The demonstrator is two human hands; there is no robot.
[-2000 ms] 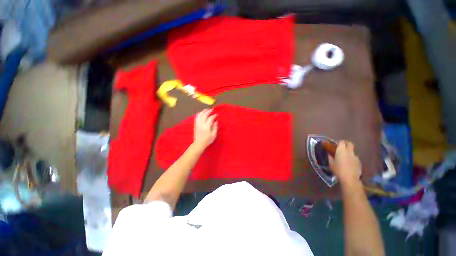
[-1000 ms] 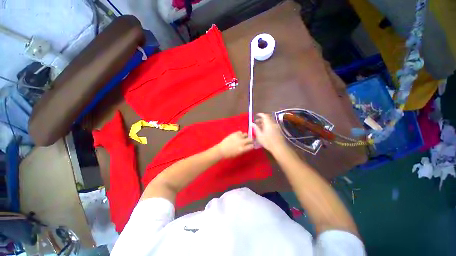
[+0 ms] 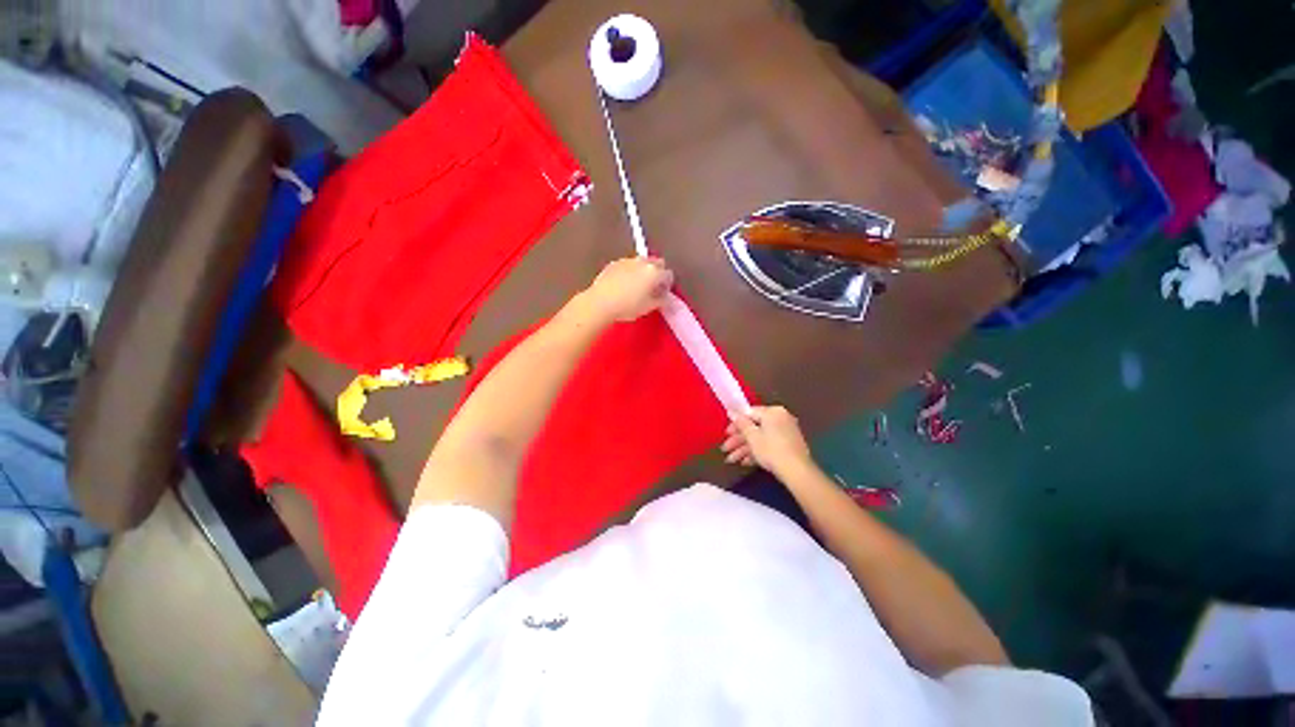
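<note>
A red garment panel lies nearest me, partly under my left forearm. A narrow white interfacing tape lies along its right edge, pinkish over the red. My left hand is shut on the tape at the panel's far corner. My right hand is shut on the tape at the near corner. Beyond my left hand the tape runs to the tape roll at the far edge. The steam iron rests on the brown table to the right, untouched.
Stacked red panels lie beyond, on the left. A yellow hook-shaped strip lies between them and a narrower red pile. A brown padded pressing arm stands at the left. A blue crate holds scraps at the right.
My hands have moved apart along the panel's right edge, with the tape stretched between them. The iron, released between the first two frames, stays on the table. The whole view has turned.
</note>
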